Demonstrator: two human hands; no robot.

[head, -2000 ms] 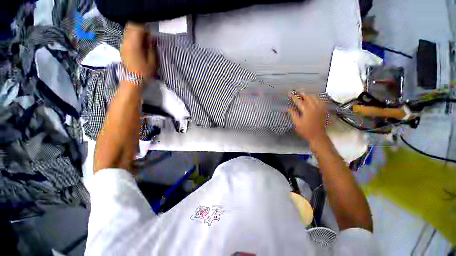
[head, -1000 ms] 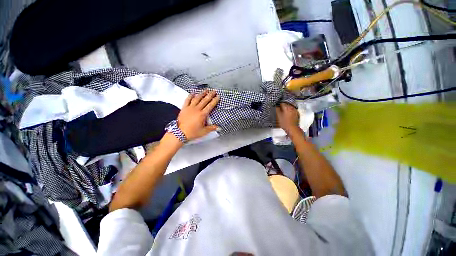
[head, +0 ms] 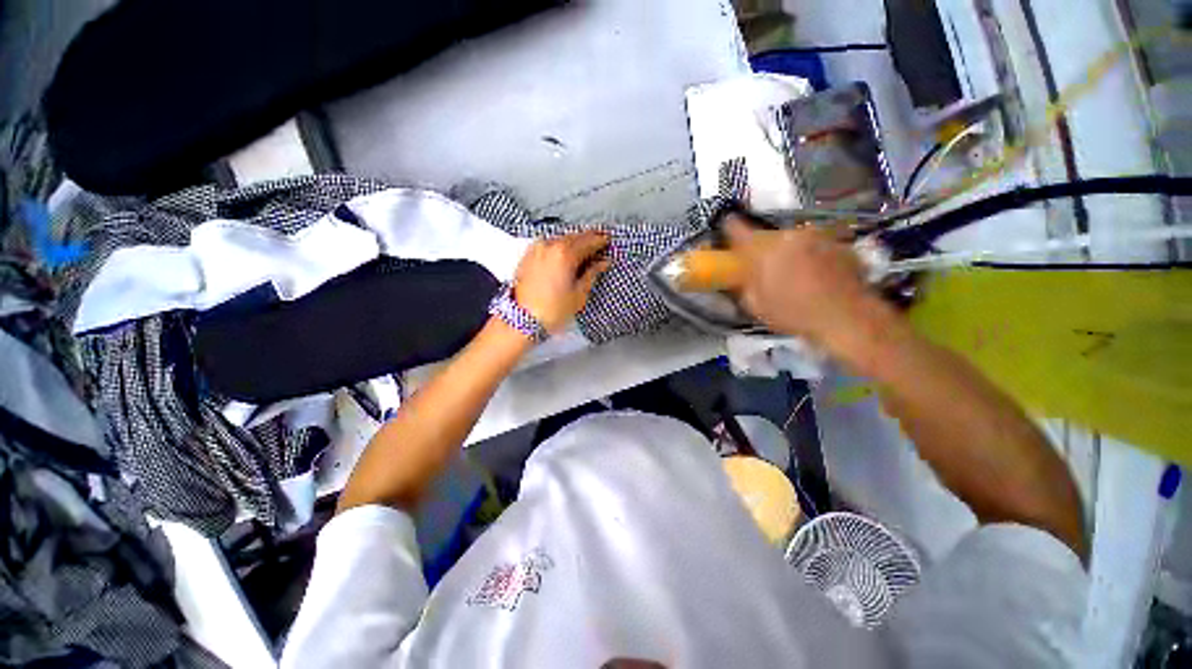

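The checked garment piece (head: pixel 628 290) lies over the black sleeve board (head: pixel 347 329), with white lining (head: pixel 281 244) spread along its far side. My left hand (head: pixel 565 277) rests on the cloth, fingers bent; whether it pinches the cloth is hard to tell. My right hand (head: pixel 797 277), a little blurred, is closed around the orange handle of the steam iron (head: pixel 682 272). The iron's silver tip points left and is over the right end of the checked cloth. The sole's contact with the cloth is hidden.
The large black pressing board (head: pixel 248 81) lies at the far left. A garment pile (head: pixel 79 562) is at the left. The iron rest (head: pixel 839 146) and a white press cloth (head: pixel 739 137) are at the far right. Hoses run right over a yellow-green sheet (head: pixel 1033 346). A round fan (head: pixel 854 569) is below.
My right hand has left the cloth and taken the iron from its rest, bringing it left over the cloth. My left hand stays on the cloth. Earlier, the view turned and the garment was rearranged.
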